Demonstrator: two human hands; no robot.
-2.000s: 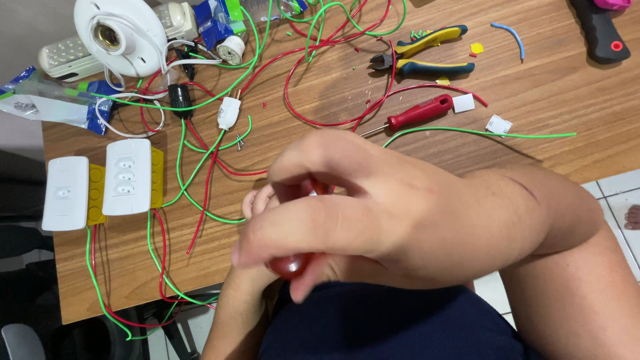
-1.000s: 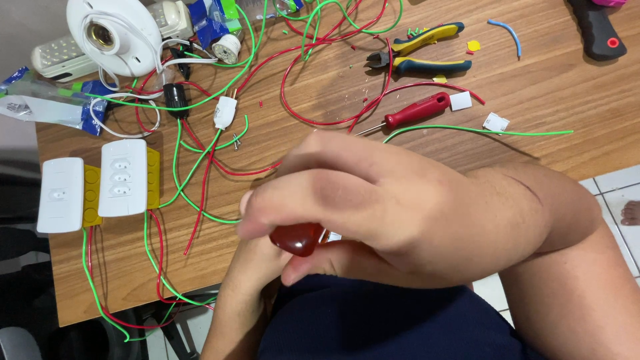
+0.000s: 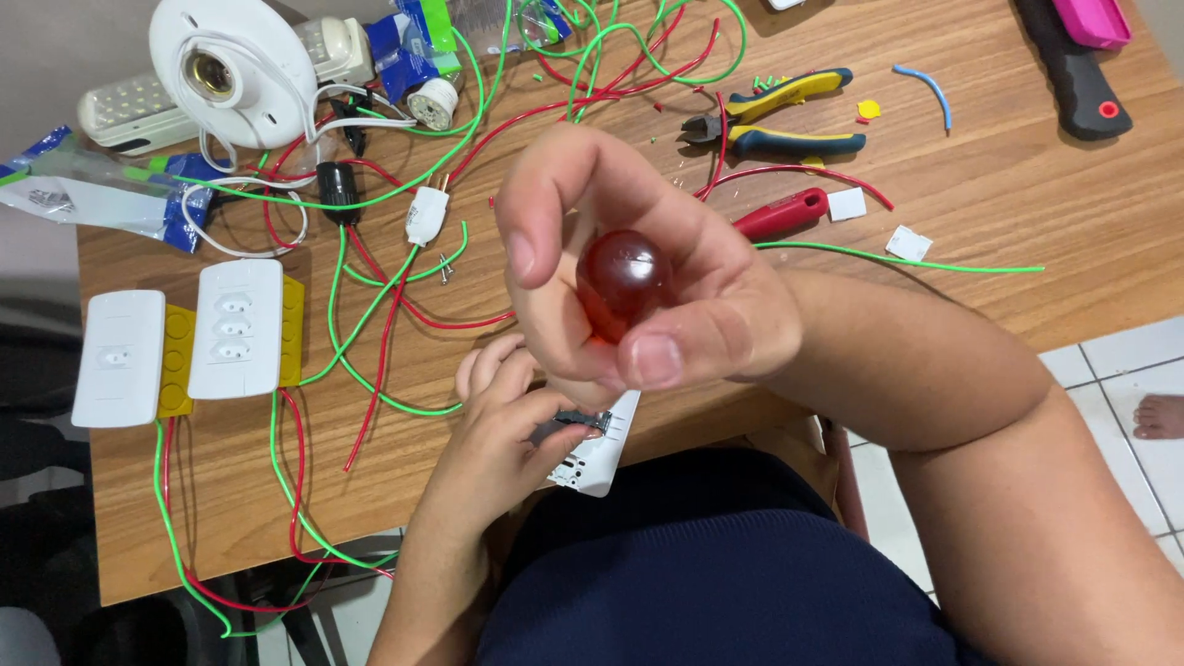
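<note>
My right hand [image 3: 675,268] is curled around the rounded, translucent red handle [image 3: 624,282] of a tool, likely a screwdriver; its shaft is hidden. Below it, at the table's front edge, my left hand [image 3: 504,435] holds a white plastic wall plate [image 3: 609,453] with a small black part [image 3: 585,421] at its back, between thumb and fingers. To the left lie a single-outlet wall plate [image 3: 118,359] and a triple-outlet wall plate [image 3: 236,328], each on a yellow box, with red and green wires running off them.
Diagonal cutters [image 3: 777,116] and a red-handled screwdriver [image 3: 786,213] lie beyond my right hand. A white plug [image 3: 427,215], a black socket [image 3: 339,190], small screws [image 3: 446,268] and a round white lamp holder [image 3: 231,74] are at the upper left. Loose red and green wires cross the table.
My right hand has opened its curl a little and turned, and the red handle shows more fully. The white wall plate and black part in my left hand have come into clearer view.
</note>
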